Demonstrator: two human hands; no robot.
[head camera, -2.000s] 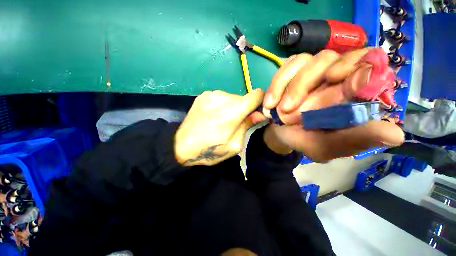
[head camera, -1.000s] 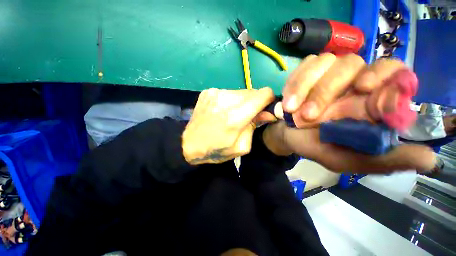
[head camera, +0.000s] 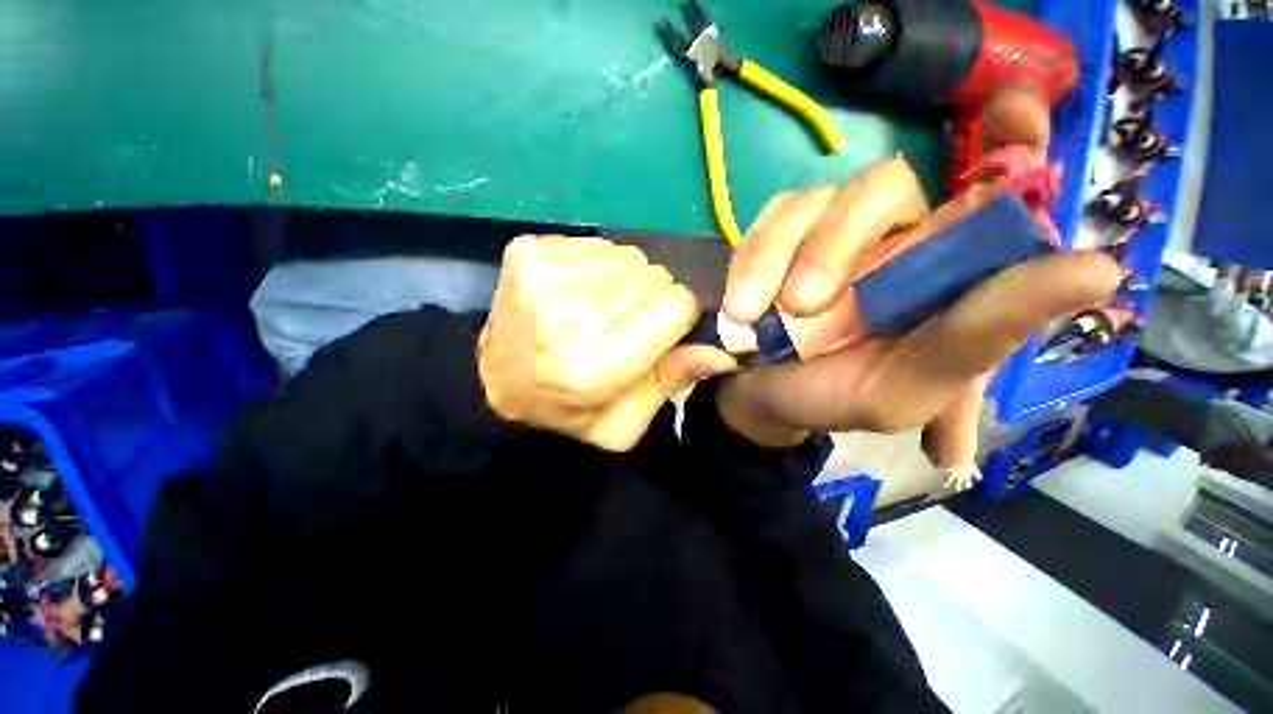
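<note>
My right hand (head camera: 894, 363), bare and palm up, holds the figure body. The figure's navy block (head camera: 954, 265) lies over the palm, with pink-red hair (head camera: 1026, 173) beyond it, partly behind the fingers. A small pale hand of the figure (head camera: 962, 476) sticks out below my hand. My left hand (head camera: 593, 342), bare, is closed on a black leg part (head camera: 702, 331) against the figure's lower end. Most of the leg is hidden in my left fist; a pale tip shows below it. The exact joint is hidden by fingers.
Yellow-handled side cutters (head camera: 712, 119) lie open on the green bench (head camera: 461, 98). A red and black heat gun (head camera: 949, 49) lies beyond my right hand. A blue tray of finished figures (head camera: 1096, 181) stands at right, and a blue deep bin (head camera: 84, 474) with figures is at lower left.
The figure and my right hand have tilted, so the navy block now slopes up to the right and the pale figure hand shows. Both hands stay together at the leg. The view has shifted slightly.
</note>
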